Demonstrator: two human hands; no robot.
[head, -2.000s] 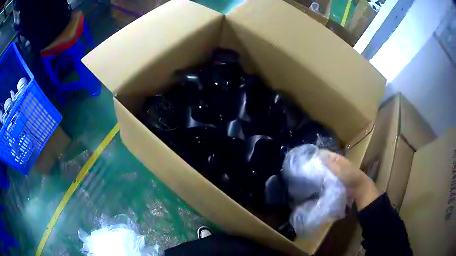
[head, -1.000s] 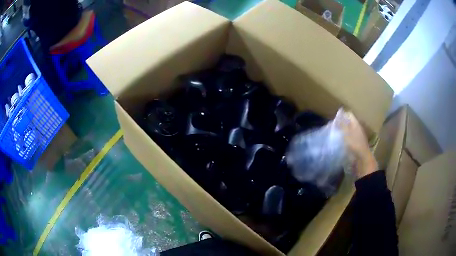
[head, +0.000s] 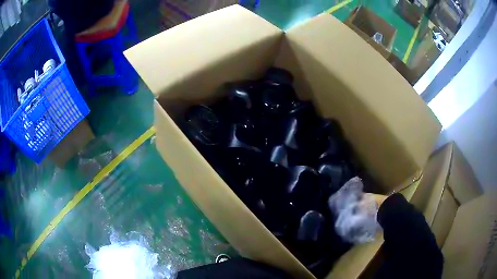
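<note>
A large open carton (head: 191, 169) holds a heap of glossy black plastic housings (head: 289, 136). My right hand (head: 375, 204) is inside the carton's near right corner, mostly hidden by the crumpled clear poly bag (head: 355, 213) and by its dark sleeve. It grips the bunched bag just above the housings. My left hand is not in view.
A blue plastic crate (head: 54, 117) with white parts stands at the left. A blue stool (head: 103, 49) with a red and brown seat is behind it. Crumpled clear film (head: 122, 259) lies on the green floor. More cartons (head: 468, 234) stand at the right.
My right hand and the bag have moved down, nearer the carton's near right corner. The view has shifted, so the carton sits further right and lower.
</note>
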